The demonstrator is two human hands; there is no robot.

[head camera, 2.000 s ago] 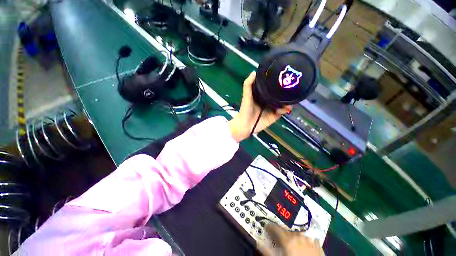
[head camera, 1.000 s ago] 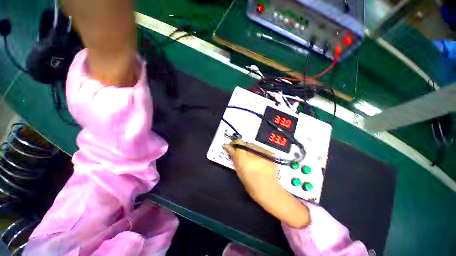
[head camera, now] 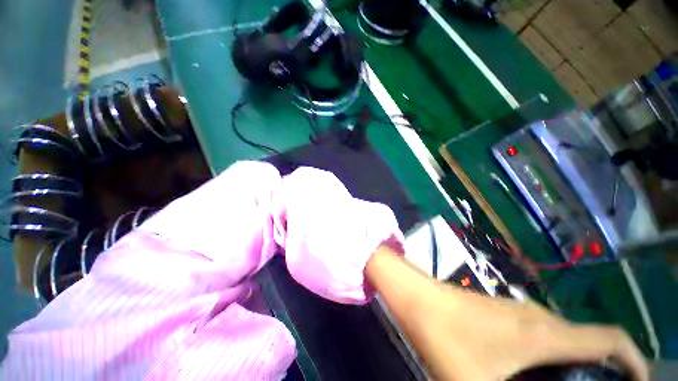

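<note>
My left hand (head camera: 513, 335), in a pink sleeve, reaches across to the lower right and is slightly blurred. Its fingers curl over a dark rounded thing (head camera: 583, 372), which looks like a headset's ear cup and is cut off by the bottom edge. The white tester (head camera: 438, 242) lies on the black mat (head camera: 349, 160), mostly hidden by my left wrist and hand; a bit of red display shows. My right hand is not in view.
A headset (head camera: 279, 56) lies on the green bench (head camera: 197, 45) at the top. A carton (head camera: 141, 178) with silvery headbands stands at left. A grey-blue box (head camera: 550, 186) with red terminals and a red lead is beyond the tester. Another headset (head camera: 386, 22) is further back.
The view has swung left. My left hand has moved from the upper left, over the tester, to the lower right. My right hand has left the view.
</note>
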